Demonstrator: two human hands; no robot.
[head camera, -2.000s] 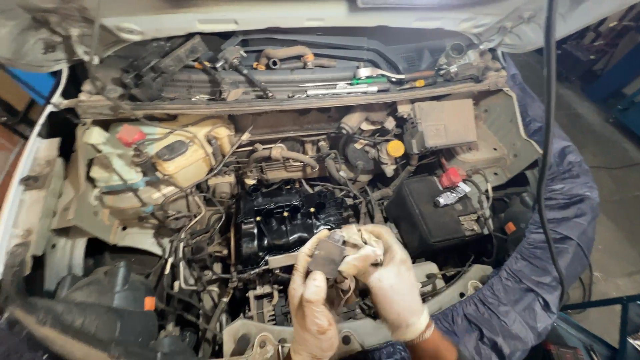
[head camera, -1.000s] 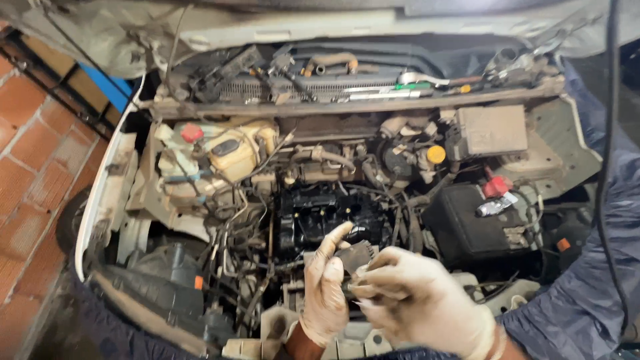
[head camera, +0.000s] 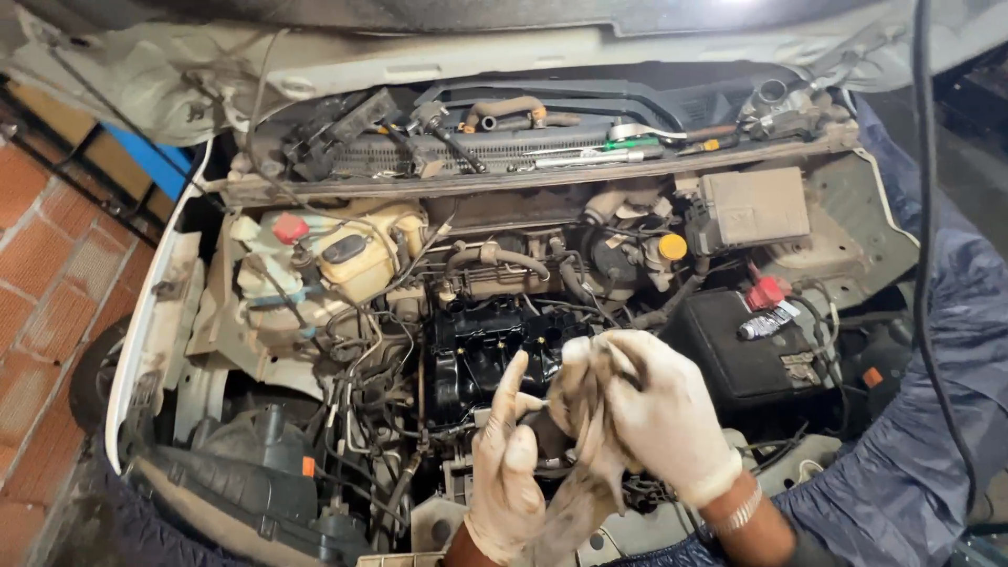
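Note:
My right hand (head camera: 677, 417), in a soiled white glove, pinches a stained cloth rag (head camera: 587, 441) that hangs over the front of the engine. To its left is my left hand (head camera: 504, 465), gloved too, its index finger raised and other fingers partly bent. A dark rounded part shows beside it; whether the hand holds it cannot be told. Behind both hands lies the black engine cover (head camera: 472, 354), glossy and wet-looking. On the black battery (head camera: 709, 339) at the right rest a crumpled metallic tube (head camera: 768, 321) and a red terminal cover (head camera: 764, 290).
Along the cowl (head camera: 504, 185) lie a ratchet with a green band (head camera: 630, 143), a brown hose (head camera: 504, 110) and metal parts (head camera: 776, 110). A yellowed reservoir (head camera: 358, 260) stands at the left. A dark cable (head camera: 923, 236) hangs at the right; blue fabric (head camera: 890, 472) covers the fender.
The grey block-like piece seen between my hands two seconds ago no longer shows clearly. The rag now hangs open from my right hand, and my left index finger points up. The view has shifted.

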